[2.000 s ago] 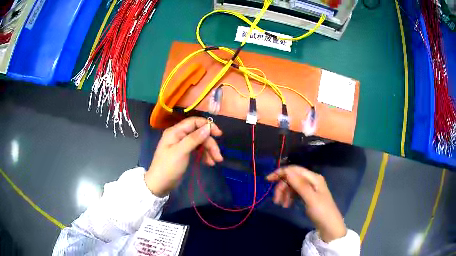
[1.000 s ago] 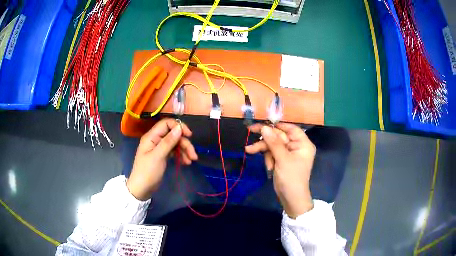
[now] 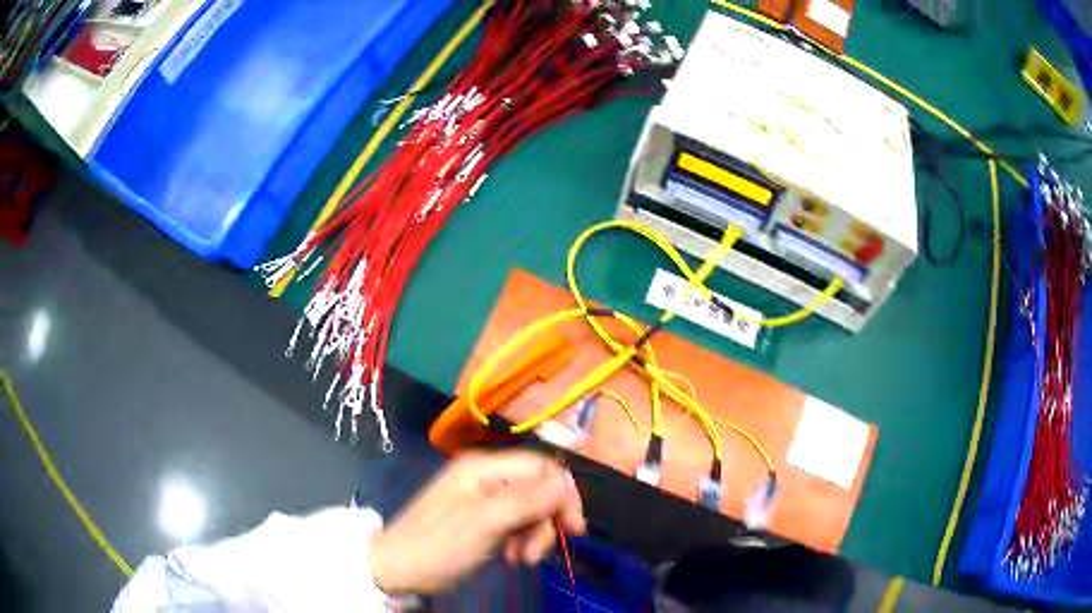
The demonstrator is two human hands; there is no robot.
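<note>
My left hand is blurred, just below the front edge of the orange-brown fixture board. Thin red wire hangs from its fingers and runs out at the bottom; the wire's tip is hidden. My right hand is out of the picture. Four test sockets stand along the board's front edge on yellow test leads. I see no red wire clearly running from them. An orange clamp or holder lies at the board's left end.
A white harness tester with a lit yellow display stands behind the board. A large red harness pile lies on the green mat at left. A blue bin is at far left; a red bundle lies in the right blue bin.
The view has swung up and left, showing the tester and more of the pile. My right hand has left the picture. The red wire loops no longer show below the sockets.
</note>
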